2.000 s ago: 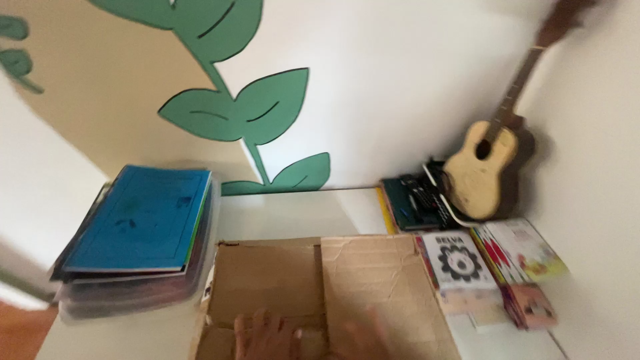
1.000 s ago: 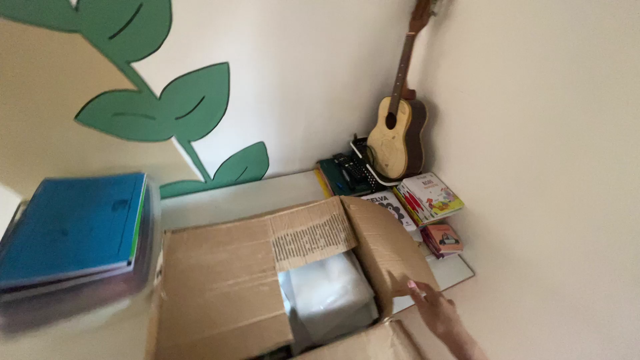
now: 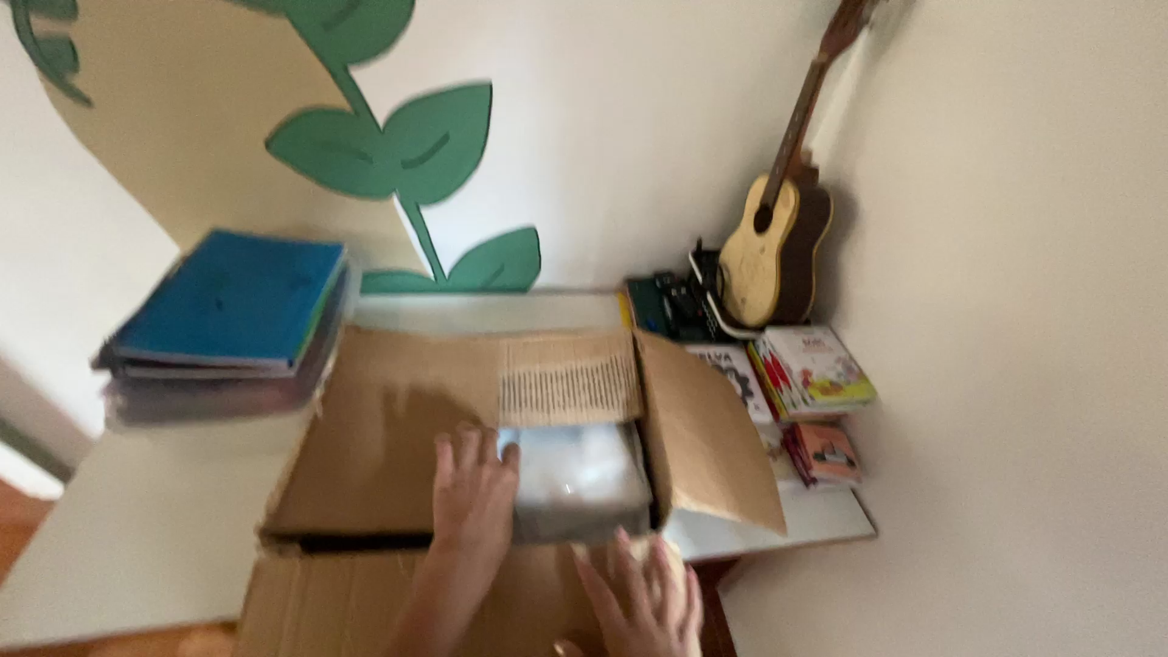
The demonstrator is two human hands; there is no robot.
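Note:
A cardboard box (image 3: pixel 392 438) stands on the white table, partly uncovered, with its right flap (image 3: pixel 707 438) folded outward. Inside it lies something in clear, shiny plastic (image 3: pixel 579 465); what it is cannot be told. My left hand (image 3: pixel 474 493) is over the box, fingers at the edge of the left flap beside the plastic, and grips nothing that shows. My right hand (image 3: pixel 639 593) has its fingers spread over the near flap (image 3: pixel 529 593), close to the box's front right corner.
On the table (image 3: pixel 137 529) at the left, blue folders (image 3: pixel 237 297) top a plastic bin (image 3: pixel 219 397). A small guitar (image 3: pixel 762 246) leans in the corner behind a dark device (image 3: pixel 675 306). Books (image 3: pixel 812 365) and a pink booklet (image 3: pixel 826 452) lie right of the box.
The right flap, lying across the box two seconds ago, is now folded outward, and the plastic inside shows. My right hand has left that flap for the near one; my left hand has come into view.

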